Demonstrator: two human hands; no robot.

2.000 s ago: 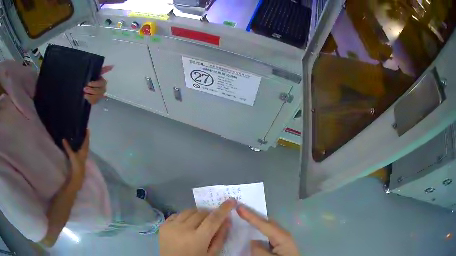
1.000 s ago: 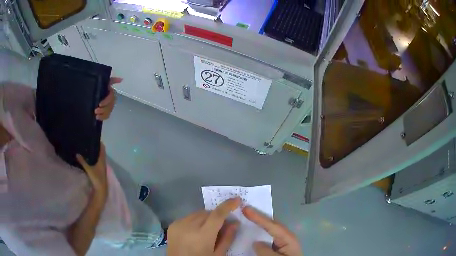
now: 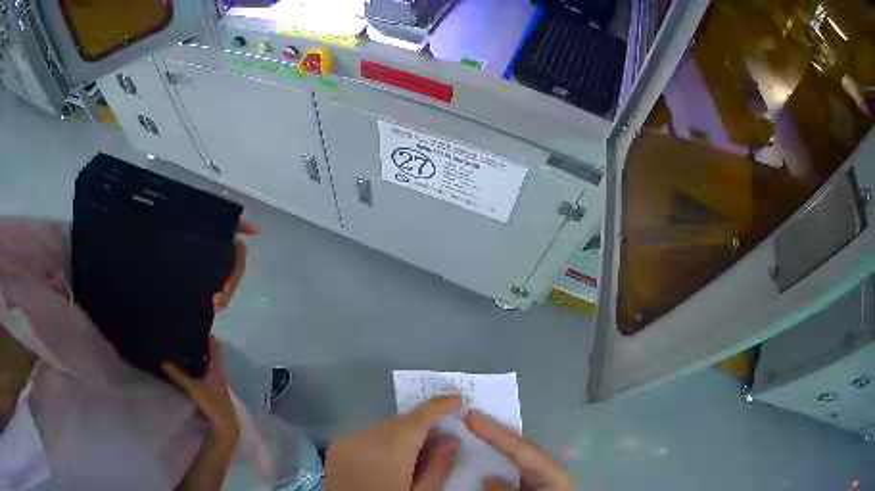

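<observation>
A small white note sheet (image 3: 494, 398) with rows of handwriting shows at the bottom centre, above the grey floor. My left hand (image 3: 389, 455) holds the sheet's left side, its index finger lying over the writing. My right hand (image 3: 518, 455) is at the sheet's right side, its index fingertip close to the left one near the writing. Both hands are cut off by the lower edge, and they hide the lower part of the sheet.
At left a person (image 3: 144, 403) holds a stack of black trays (image 3: 158, 264). Ahead is a white machine (image 3: 259, 134) numbered 27, with a red emergency stop (image 3: 314, 63) and a black tray (image 3: 566, 59) on its deck. An open amber-window door (image 3: 603, 288) stands at right.
The person's tray stack has moved lower and a little right in view, and tilted so more tray edges show. The sheet and my hands sit slightly lower. The machine has shifted right in view.
</observation>
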